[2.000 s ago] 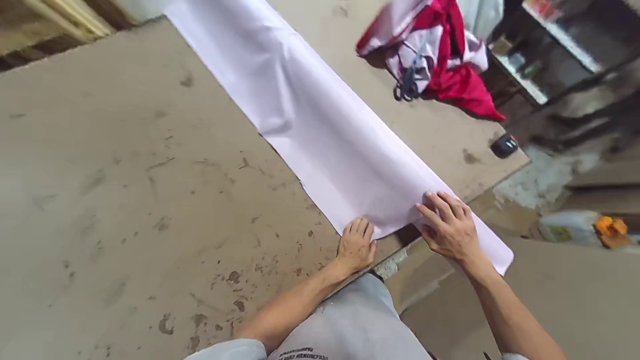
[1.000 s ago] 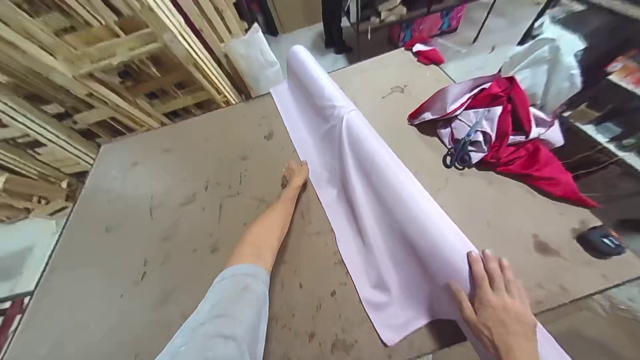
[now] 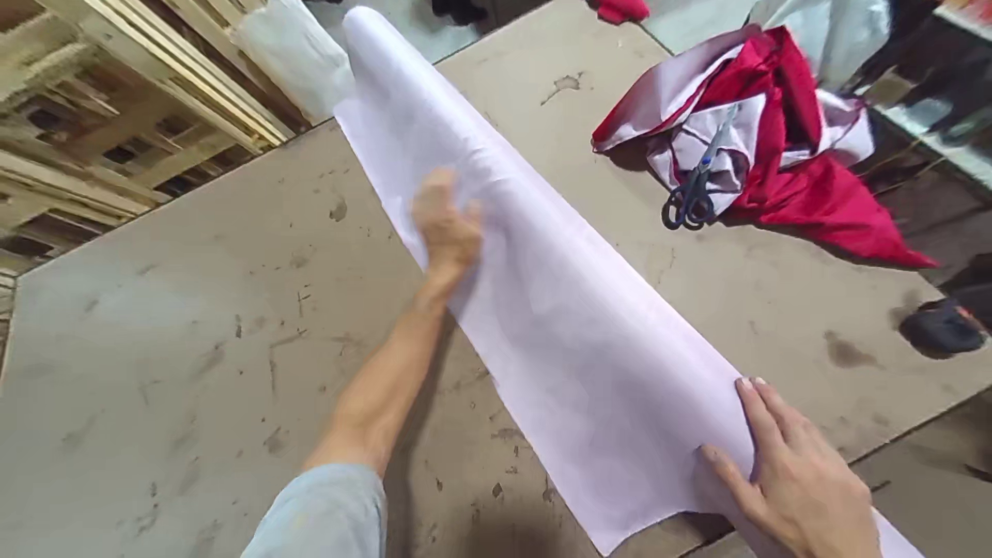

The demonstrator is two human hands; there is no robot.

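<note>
A roll of pale lilac fabric [image 3: 589, 310] lies diagonally across the worktable [image 3: 232, 325], its loose flap spread to the left of the roll. My left hand [image 3: 448, 225], blurred, is over the flap near the upper part of the roll, fingers apart. Near the roll's lower end, my right hand [image 3: 806, 473] rests on the fabric with thumb and fingers spread over its curve. Neither hand visibly grasps the cloth. Dark-handled scissors [image 3: 694, 194] lie on a heap of red and pale fabric [image 3: 837, 201] to the right of the roll.
A black rounded object [image 3: 942, 329] sits near the table's right corner. Wooden frames [image 3: 116, 139] stand beyond the far left edge, beside a white sack [image 3: 294, 58]. A small red cloth [image 3: 620, 9] lies at the far edge. Shelving is at the right.
My left hand has moved from the flap's left edge onto the fabric. My right hand stays at the roll's lower end. Two seconds ago both hands were near that end. The view has shifted.
</note>
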